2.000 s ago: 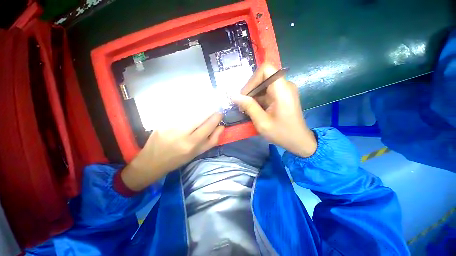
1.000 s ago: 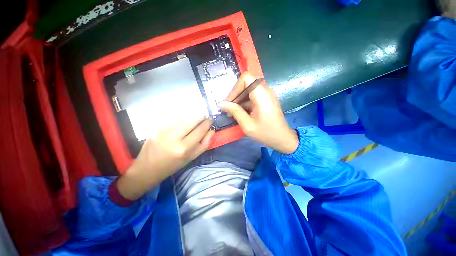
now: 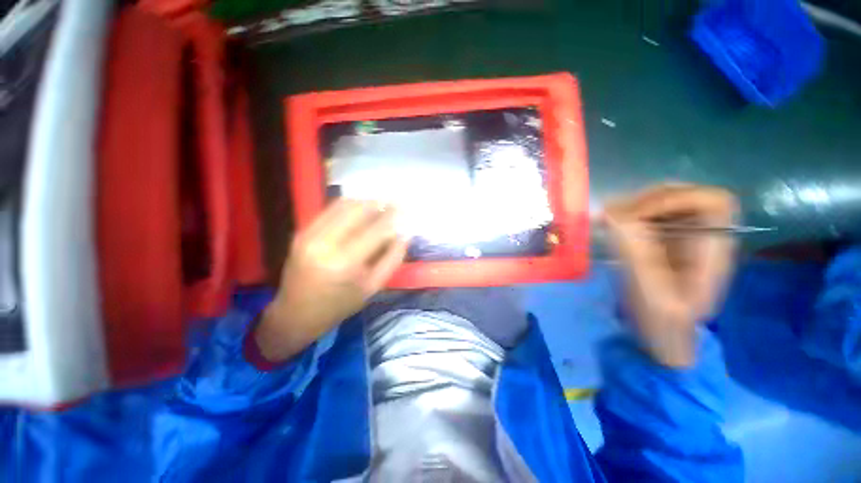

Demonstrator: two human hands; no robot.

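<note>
The open-backed tablet unit (image 3: 510, 132) lies inside a red-orange holding frame (image 3: 572, 179) on the dark-green bench. Its silver battery (image 3: 406, 151) and the board to the right glare strongly. My left hand (image 3: 342, 257) lies over the lower left of the unit and the frame's front edge, fingers bent; whether the fingers grip anything is unclear. My right hand (image 3: 675, 245) is right of the frame, blurred, and holds the thin tweezers (image 3: 717, 228), which point sideways. The tweezers are apart from the unit.
Red frames (image 3: 151, 189) and a white frame (image 3: 71, 198) stand at the left. A blue parts bin (image 3: 760, 47) is at the upper right. A chipped rail (image 3: 330, 19) runs along the back. Another person's blue sleeve (image 3: 835, 302) shows at the right edge.
My right hand with the tweezers has moved off the board to the right of the frame. My left hand has shifted left on the unit. The view has turned, showing the bin and white frame.
</note>
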